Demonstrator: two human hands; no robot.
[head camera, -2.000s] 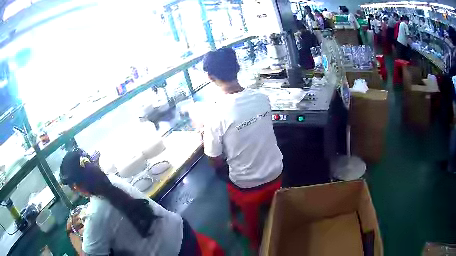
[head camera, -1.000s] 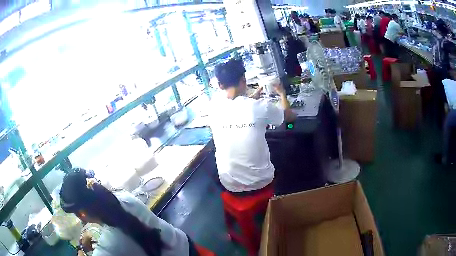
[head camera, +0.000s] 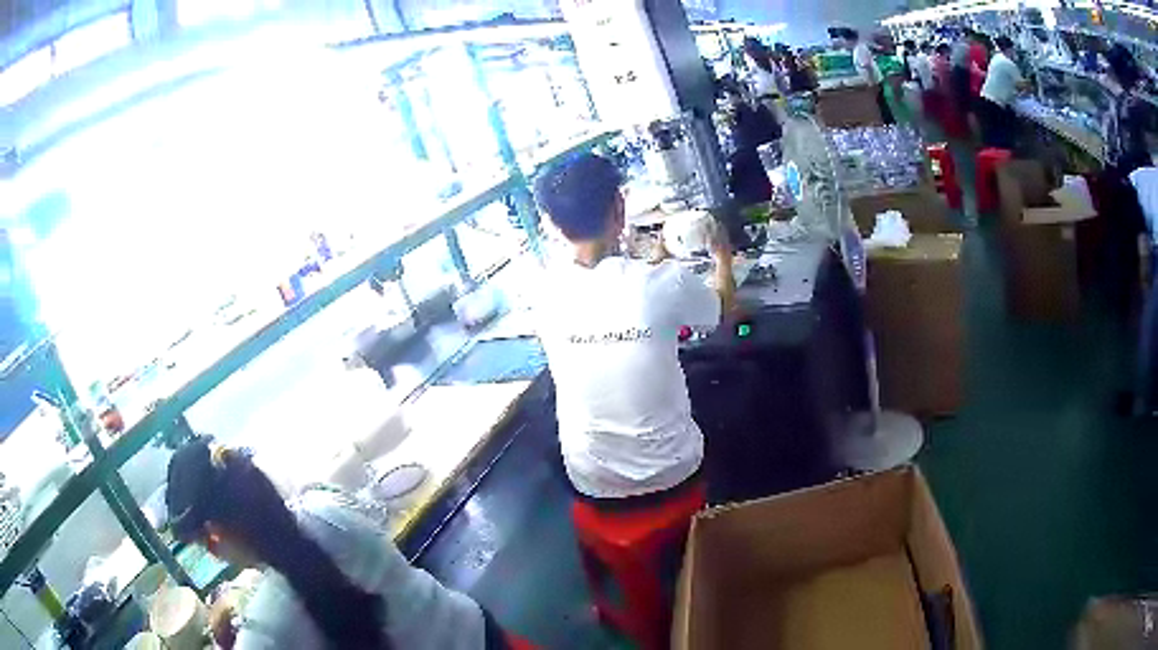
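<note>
Neither of my hands is in the picture. A large open brown carton (head camera: 813, 559) lies nearest in front of me at the bottom, with its inner walls and floor showing and a dark strip on its right side. A thin ring (head camera: 400, 480) lies on the tan bench cover (head camera: 445, 438) to the left. A person in a white shirt sits at the machine with the dark cabinet (head camera: 775, 406) and holds a white round part (head camera: 690, 234).
A second person with a long dark ponytail (head camera: 286, 546) sits at lower left beside pale round parts (head camera: 175, 612). A pedestal fan (head camera: 876, 439) stands before a taller carton (head camera: 917, 324). Red stools, cartons and people line the green-floored aisle at right.
The person at the machine turned to it from the bench and now has a white part raised there. The person at lower left leans lower. The view has shifted slightly.
</note>
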